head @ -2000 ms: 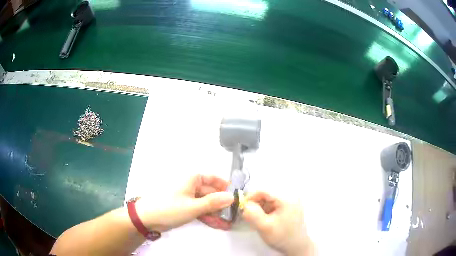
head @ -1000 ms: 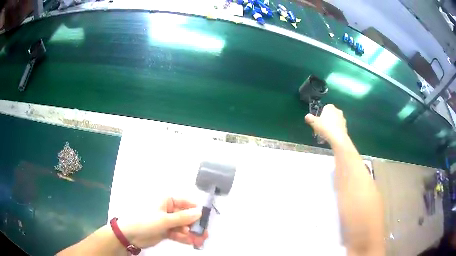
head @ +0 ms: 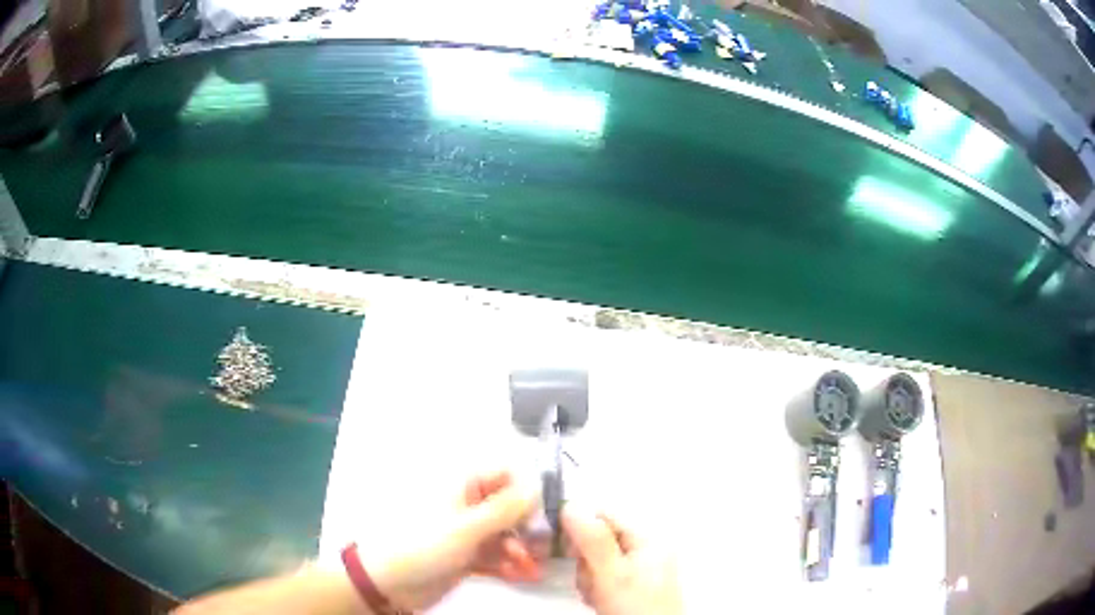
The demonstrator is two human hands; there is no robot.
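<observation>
A grey handheld fan body [head: 550, 400] lies over the white sheet in front of me, its round drum head away from me and its handle towards me. My left hand [head: 490, 529] holds the handle from the left, with a red band on the wrist. My right hand [head: 615, 562] is at the right side of the handle, fingers on a dark part of it. A thin wire sticks out beside the handle. The fingers hide the handle's lower end, and blur hides the fine detail.
Two open fan units [head: 824, 415] stand side by side at the right of the white sheet [head: 708, 481], one with a blue battery [head: 883, 526]. A screw heap [head: 244, 366] lies left. Another unit [head: 113, 138] is on the green conveyor [head: 360, 156]. Blue pieces [head: 660, 34] lie beyond.
My right hand has come back from the belt to the handle. The unit it held there now lies on the sheet at right, beside the blue-battery unit. The view has shifted.
</observation>
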